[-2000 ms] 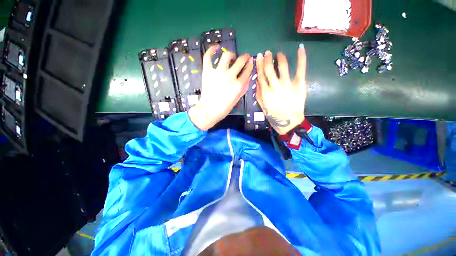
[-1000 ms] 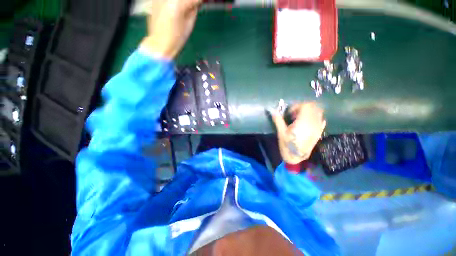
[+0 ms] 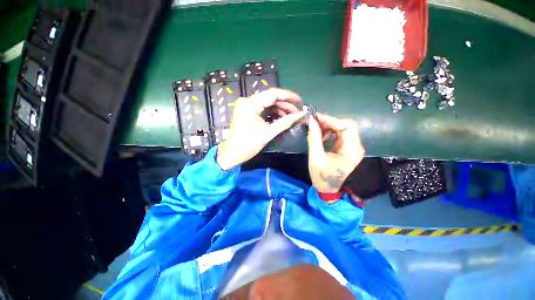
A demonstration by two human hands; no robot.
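Observation:
My left hand (image 3: 256, 124) and my right hand (image 3: 334, 151) meet at the fingertips and pinch a small dark and silver module (image 3: 310, 109) between them, above the green bench. Three black phone housings lie side by side on the bench: the left one (image 3: 189, 117), the middle one (image 3: 222, 102) and the right one (image 3: 260, 76), whose lower part is hidden by my left hand. They show white and yellow oval spots. A red band (image 3: 329, 197) is on my right wrist.
A red bin (image 3: 415, 41) of white pieces stands at the back. A pile of silver-black modules (image 3: 423, 91) lies on the green bench (image 3: 293, 35) at right. Black compartment trays (image 3: 97, 88) are at left, one holding housings. A speckled tray (image 3: 415, 180) sits below the bench edge.
My left hand has come back from the far side of the bench. My right hand has moved left to meet it at the module. The fourth housing seen two seconds ago no longer shows.

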